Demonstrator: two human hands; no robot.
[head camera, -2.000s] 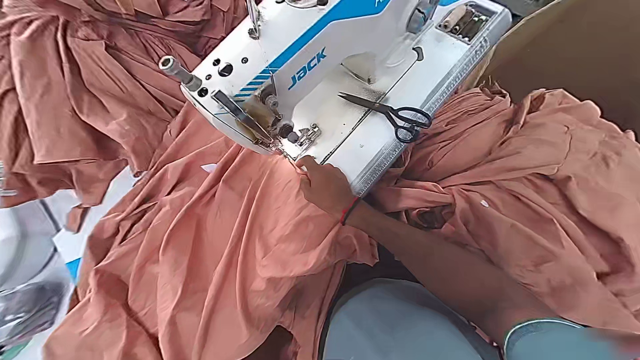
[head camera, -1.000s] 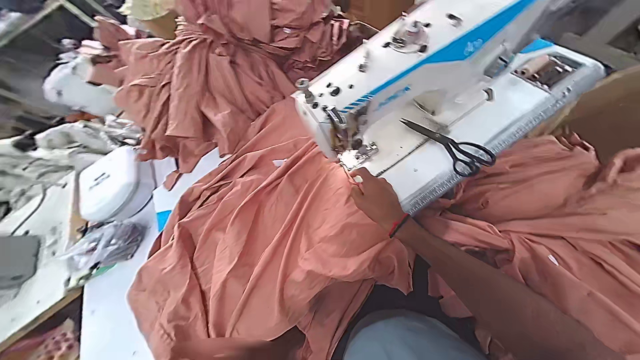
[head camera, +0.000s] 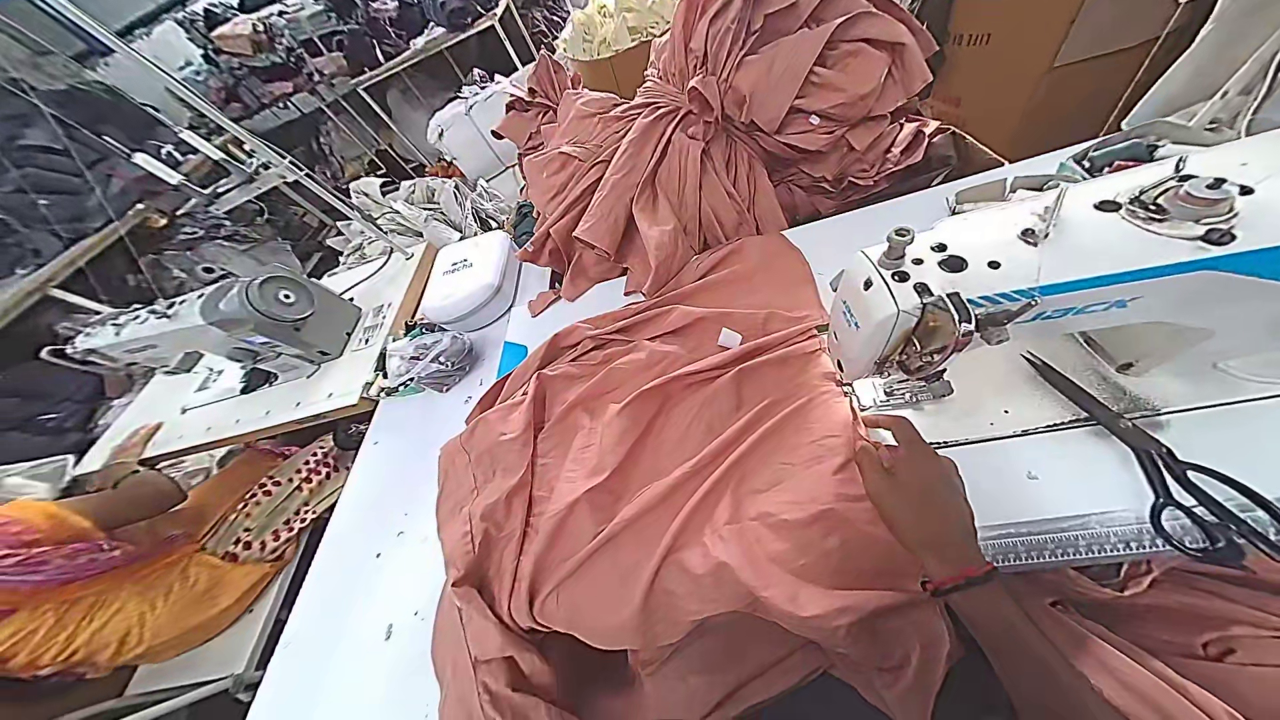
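Observation:
A salmon-pink cloth spreads over the white table, its right edge running to the presser foot of the white and blue Jack sewing machine. My right hand, with a red and dark string on its wrist, pinches that edge just in front of the foot, at the machine bed. A small white tag lies on the cloth. Black-handled scissors rest on the bed to the right of my hand. My left hand does not show; a dark fold of cloth lies at bottom centre.
A tied pink cloth bundle stands behind the work. At left are a white case, a plastic bag, another sewing machine and a person's arm. A ruler strip edges the table; more pink cloth lies below it.
The view has swung left, bringing the second machine and the person's arm into sight. My right hand stays on the cloth edge by the presser foot.

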